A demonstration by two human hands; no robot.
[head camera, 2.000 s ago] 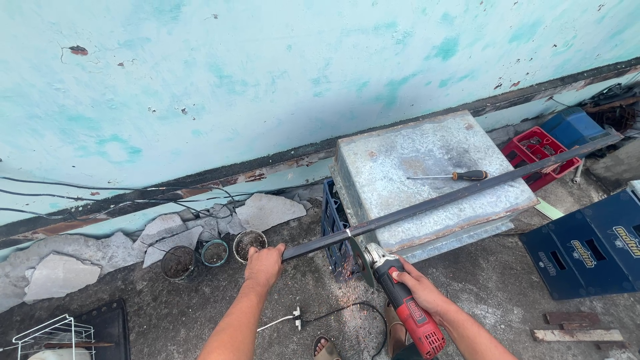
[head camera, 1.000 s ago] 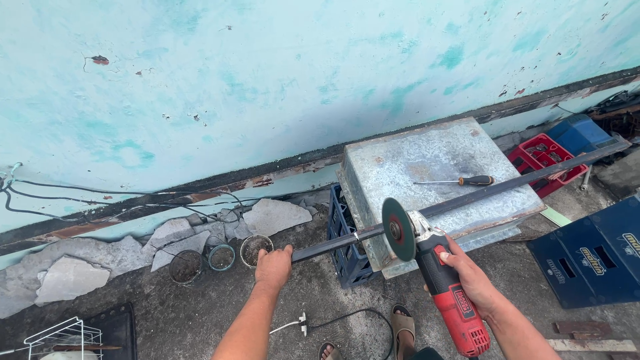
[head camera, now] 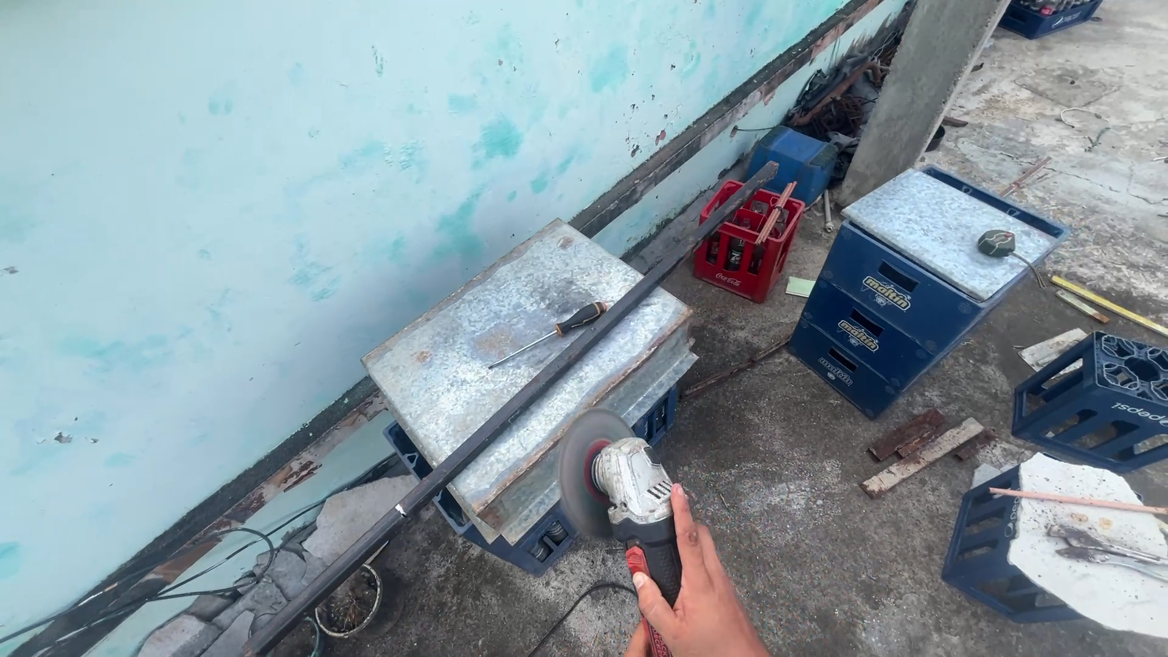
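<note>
My right hand [head camera: 698, 593] is closed around an angle grinder [head camera: 643, 511], its disc [head camera: 589, 473] up and clear of the metal bar. The dark metal bar [head camera: 547, 376] lies diagonally across a galvanized sheet-metal box [head camera: 493, 310] and reaches over a red crate. Near the bar's lower part, beyond the box's edge, a small bright notch [head camera: 401, 509] shows in the metal. A screwdriver [head camera: 557, 333] rests on the box top, beside the bar. My left hand is outside the view.
Blue crates [head camera: 538, 547] support the box. A red bottle crate [head camera: 750, 239] stands by the painted wall [head camera: 274, 182]. To the right are stacked blue crates [head camera: 853, 319], wood scraps [head camera: 922, 456] and a crate under a white slab [head camera: 1086, 538]. A power cord [head camera: 584, 598] trails on the ground.
The grinder's disc, at the bar two seconds ago, is now away from it. My left hand, earlier holding the bar's lower end, is out of view. The view has swung right.
</note>
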